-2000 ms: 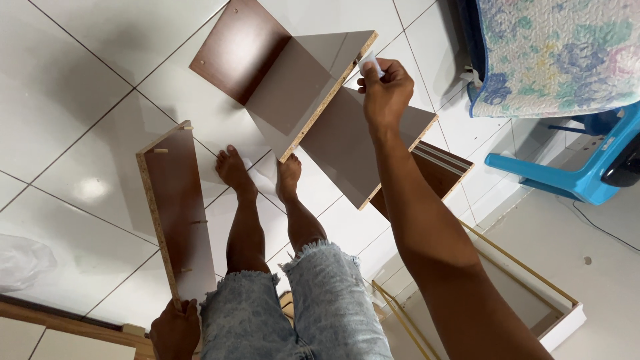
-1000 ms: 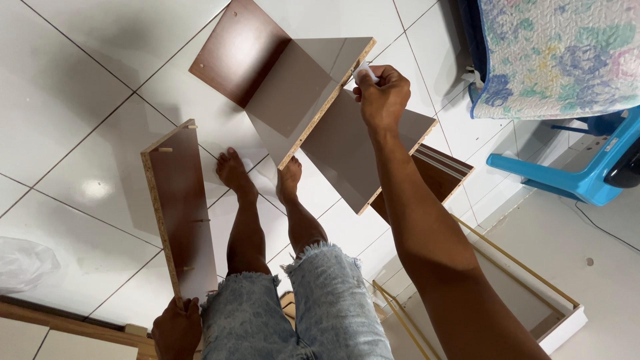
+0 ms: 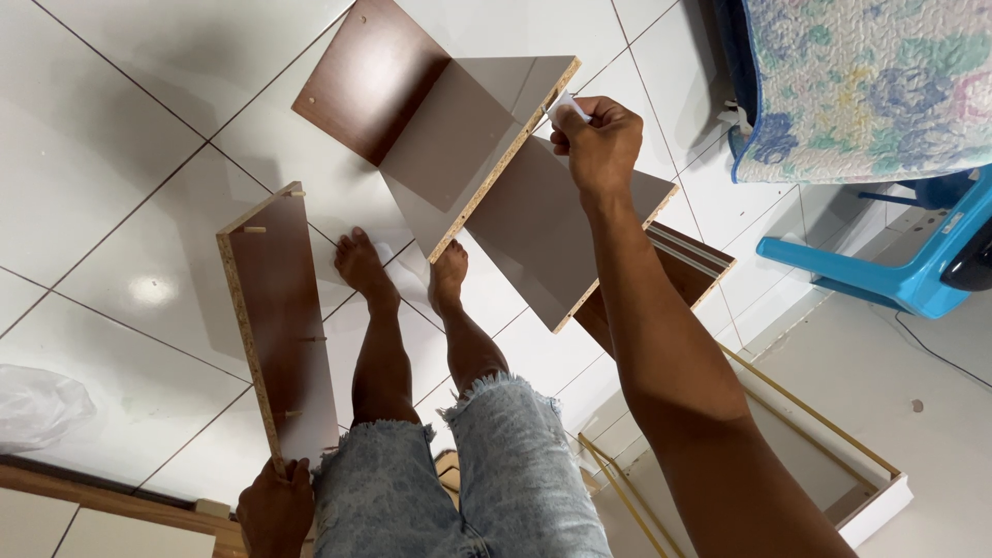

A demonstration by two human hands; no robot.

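Observation:
My left hand (image 3: pixel 277 508) grips the lower end of a brown particleboard panel (image 3: pixel 279 310), which has wooden dowels standing out of its face. In my right hand (image 3: pixel 601 143) is a small white object (image 3: pixel 567 107), its kind unclear, held against the raw edge of an upright grey panel (image 3: pixel 473 147). That panel joins a brown laminate board (image 3: pixel 372 74) with holes in it. Beside it, partly behind my right arm, stand another grey panel (image 3: pixel 535 232) and a dark brown board with pale metal-looking strips (image 3: pixel 690 263).
My bare feet stand on white floor tiles (image 3: pixel 139 209) between the panels. To the right are a blue plastic stool (image 3: pixel 876 271) and a floral quilted cloth (image 3: pixel 860 85). A gold-coloured frame (image 3: pixel 810 411) lies at lower right, a clear plastic bag (image 3: pixel 43 407) at left.

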